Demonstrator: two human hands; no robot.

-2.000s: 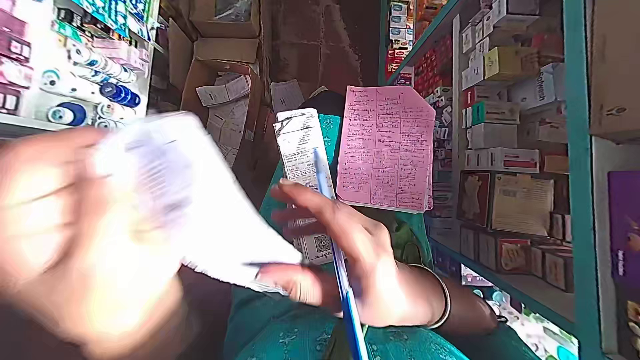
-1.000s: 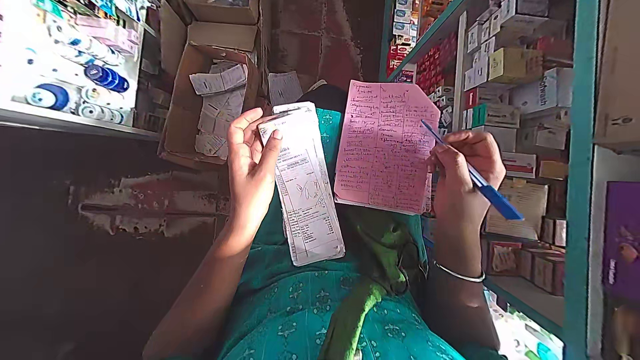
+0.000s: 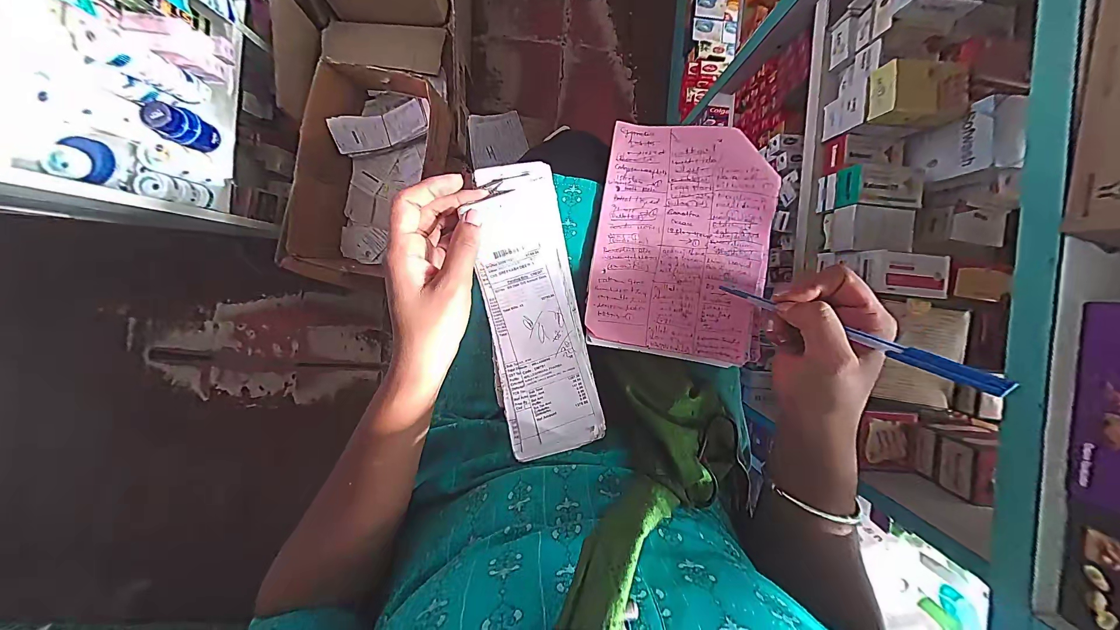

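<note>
A stack of long printed paper receipts (image 3: 542, 332) lies on my lap, with handwriting on the top one. At its upper left edge is my left hand (image 3: 433, 254), thumb and fingers on the top end beside what looks like a dark metal clip (image 3: 492, 187). Right of the stack rests a pink sheet of paper (image 3: 682, 245), covered in handwritten columns, with white paper edges beneath it. My right hand (image 3: 831, 324) holds a blue pen (image 3: 927, 360), its tip over the lower right part of the pink sheet.
An open cardboard box (image 3: 306, 175) holding paper slips stands on the floor ahead, with a loose slip (image 3: 497, 138) beside it. Teal-framed shelves (image 3: 1019, 289) of boxed goods rise close on my right. A shelf (image 3: 131, 199) with bottles is at the upper left. A green cloth (image 3: 626, 534) hangs over my lap.
Two seconds ago my left hand held a blurred white paper up at the left; a second ago it was at the receipts. My right hand has moved from over the receipts to the pink sheet's right side.
</note>
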